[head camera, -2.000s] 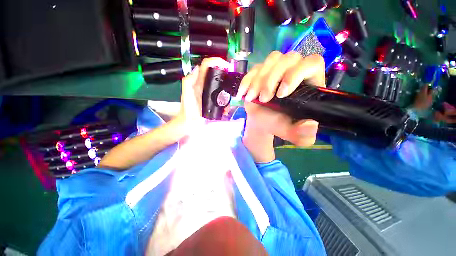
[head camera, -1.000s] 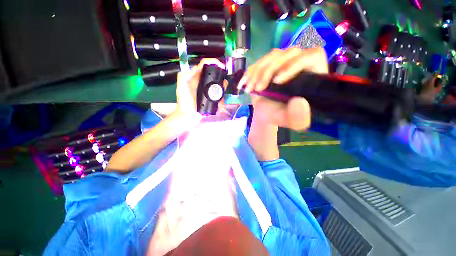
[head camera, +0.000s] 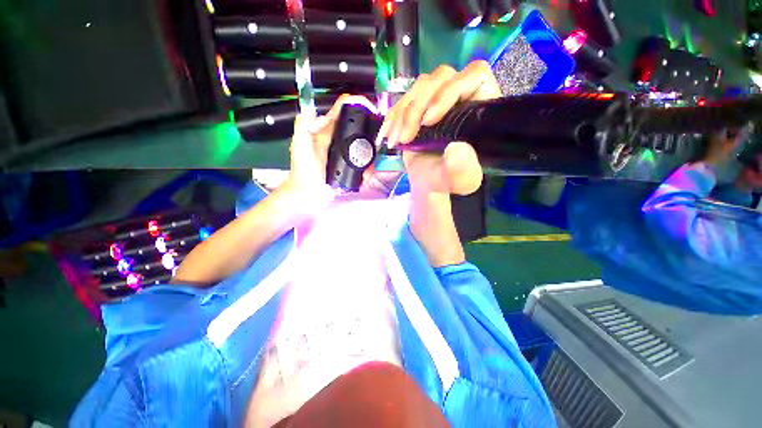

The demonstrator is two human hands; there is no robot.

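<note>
A short black light-up unit (head camera: 354, 149) with a round silver spot on its side is held upright over the bench's near edge. My left hand (head camera: 312, 146) grips it from the left. My right hand (head camera: 436, 113) is wrapped around the front of the black electric screwdriver (head camera: 535, 129), which lies level with its cord end to the right. The driver's tip points at the unit's right side; glare and fingers hide whether it touches. No single screw can be made out. The blue screw tray (head camera: 556, 67) with its speckled silver heap sits just beyond my right hand.
Rows of black units (head camera: 261, 74) lie on the bench at the back left, beside a large dark tray (head camera: 92, 75). A side tray of glowing units (head camera: 125, 251) is below at left. Loose units (head camera: 595, 21) lie beyond the blue tray. A co-worker's blue sleeve (head camera: 710, 226) and a grey vented box (head camera: 668, 351) are at right.
The unit has shifted slightly left and its round spot faces up more. My right hand and the screwdriver have moved left and up, and the driver now lies more level. The co-worker's arm has moved.
</note>
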